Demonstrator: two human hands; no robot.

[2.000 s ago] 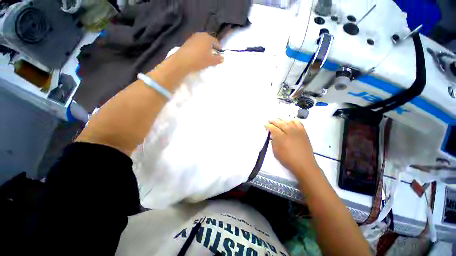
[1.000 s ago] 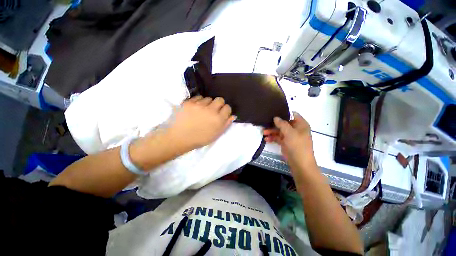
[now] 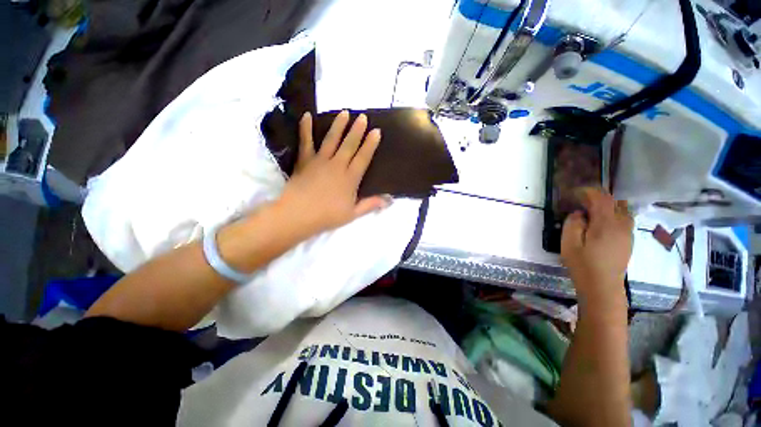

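A dark brown panel [image 3: 409,158] lies flat left of and below the needle area [image 3: 457,104] of the white sewing machine. A bunched white piece [image 3: 183,175] lies left of it and in front of it. My left hand [image 3: 330,171] rests flat with fingers spread, fingertips on the dark panel and palm over the white piece. My right hand [image 3: 597,229] is at the lower part of the black smartphone [image 3: 576,171], fingers bent over its screen. Whether it grips or only touches the phone cannot be told.
The machine head [image 3: 634,58] stands at upper right, with a black curved holder [image 3: 659,96] above the phone. More dark fabric [image 3: 158,83] is piled at upper left. A ruled strip [image 3: 492,267] runs along the table's front edge. Green cloth [image 3: 517,342] lies below.
My right hand has left the panel's right edge and moved right to the phone. My left hand has spread and shifted up onto the dark panel. Earlier, white covered the panel; it now shows.
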